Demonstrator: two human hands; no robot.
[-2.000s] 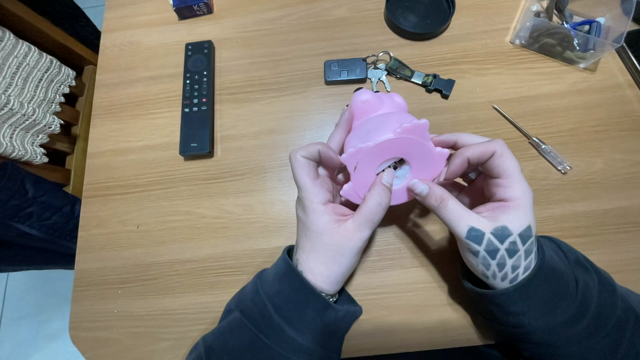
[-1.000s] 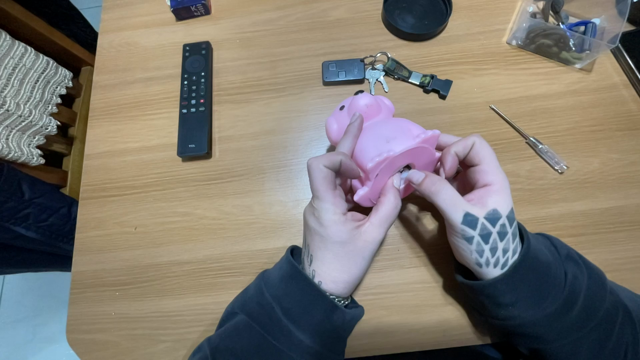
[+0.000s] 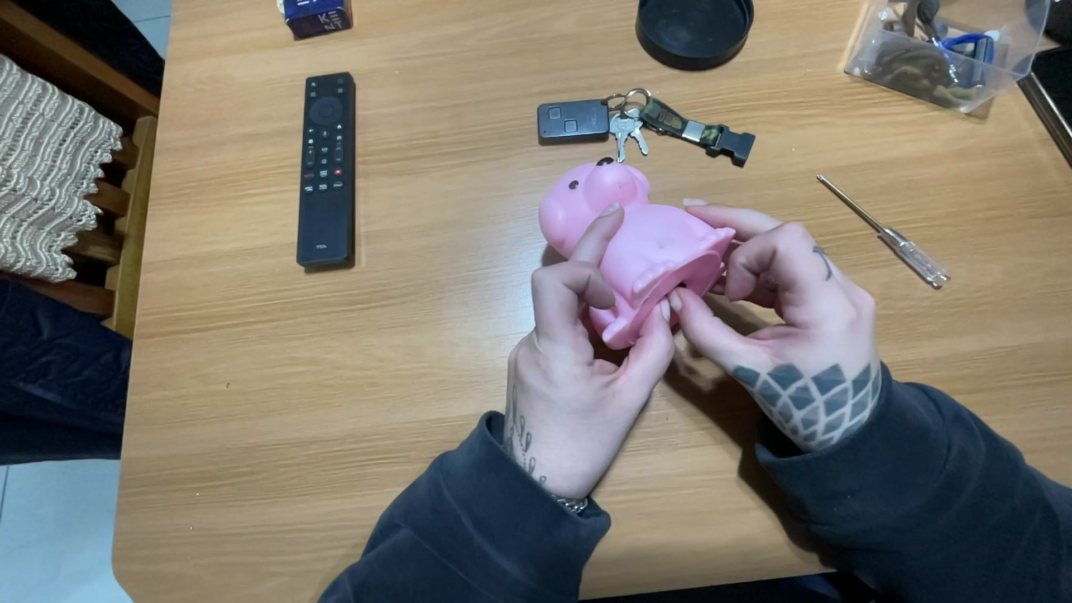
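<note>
A pink plastic animal figure (image 3: 657, 243) with small black eyes lies tilted on its side between both hands, head toward the upper left and base toward me. My left hand (image 3: 586, 360) grips its left side, index finger along the body and thumb at the base. My right hand (image 3: 787, 310) holds the other side, fingers behind the rim and thumb tip at the base beside the left thumb. The thumbs largely hide the opening in the base. Just beyond the figure's head lie keys (image 3: 626, 132) with a black fob (image 3: 573, 121) and a camouflage strap with buckle (image 3: 699, 134).
A screwdriver with a clear handle (image 3: 913, 255) lies right of my right hand. On the left is a black remote control (image 3: 326, 172). Farther back are a small dark blue box (image 3: 316, 17), a round black lid (image 3: 694, 32) and a clear plastic container (image 3: 1005, 75) with assorted items.
The pink figure has turned in my hands: its head now points to the upper left, and its base, facing me with its opening visible two seconds ago, is seen more edge-on.
</note>
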